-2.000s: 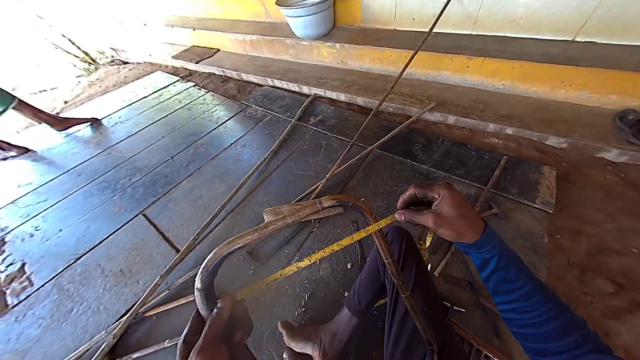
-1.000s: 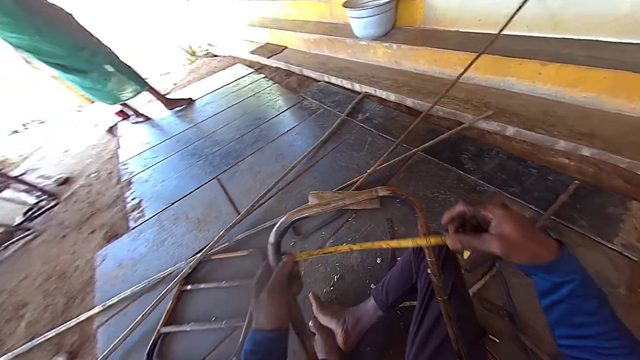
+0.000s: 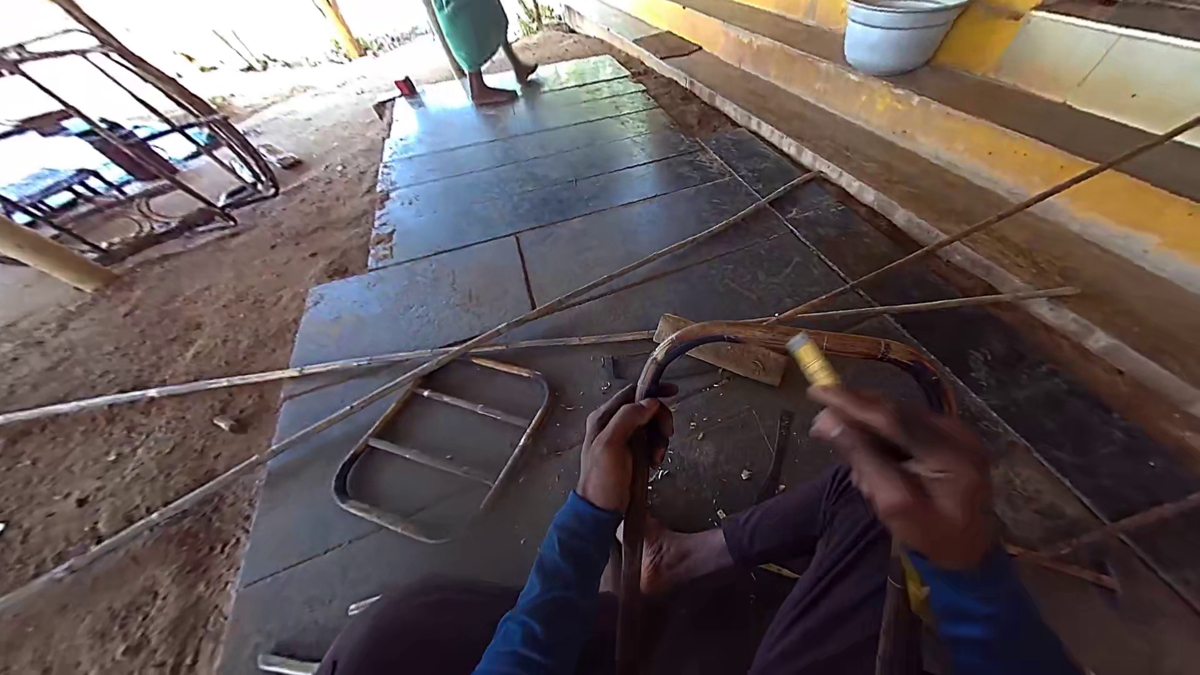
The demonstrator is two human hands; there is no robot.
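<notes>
A bent cane frame point(image 3: 844, 344), scorched dark at its curves, arches over my lap. My left hand point(image 3: 623, 445) grips its left leg just below the bend. My right hand point(image 3: 909, 469), blurred, is raised near the right leg and holds the end of a yellow measuring tape point(image 3: 813, 361) between the fingers. More yellow shows below that wrist. Behind the arch a flat wooden block point(image 3: 731, 352) lies on the slabs. Left of my left hand lies a smaller cane frame with crossbars point(image 3: 450, 459).
Long cane poles point(image 3: 562, 302) cross the dark stone slabs. A person in green cloth point(image 3: 472, 37) stands at the far end. A grey tub point(image 3: 895, 37) sits on the yellow-edged step point(image 3: 1041, 169). A cane furniture frame point(image 3: 141, 141) stands at the left.
The yellow tape, stretched across the frame between both hands before, now shows as a short piece at my right hand. My left hand now grips the frame's leg. The view has swung left.
</notes>
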